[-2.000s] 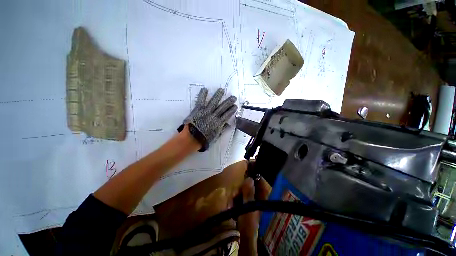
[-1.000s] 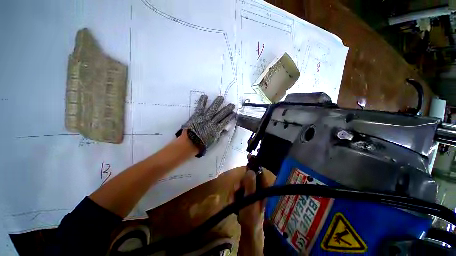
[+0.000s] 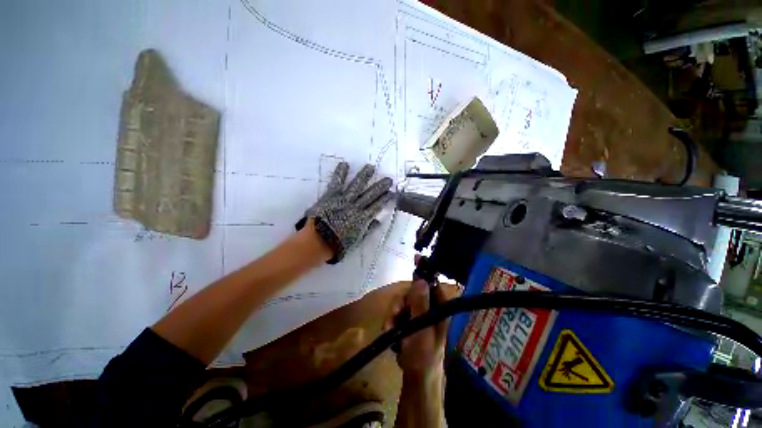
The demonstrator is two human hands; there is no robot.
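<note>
The cloth cutting machine (image 3: 585, 251), grey metal with a blue band and a yellow warning triangle, fills the right side, its blade end at the lay. My left hand (image 3: 347, 211), in a grey mesh glove, lies flat with fingers apart on the white paper marker (image 3: 284, 109), fingertips just left of the blade area. My right hand (image 3: 418, 322), bare, is closed around the dark machine handle below the blade; the black cable partly covers it. The marker shows thin pattern lines and red marks. The base plate is hidden.
A tan slab weight (image 3: 167, 146) lies on the marker at left. A small pale open box-like piece (image 3: 464, 135) lies above the machine. The brown table (image 3: 601, 92) runs at upper right. The black cable (image 3: 518, 298) crosses the machine. The wearer's shoes show at the bottom.
Over the two seconds, the machine's blue side and warning triangle have come more into view. My left hand has stayed nearly in place, and my right hand is still on the handle.
</note>
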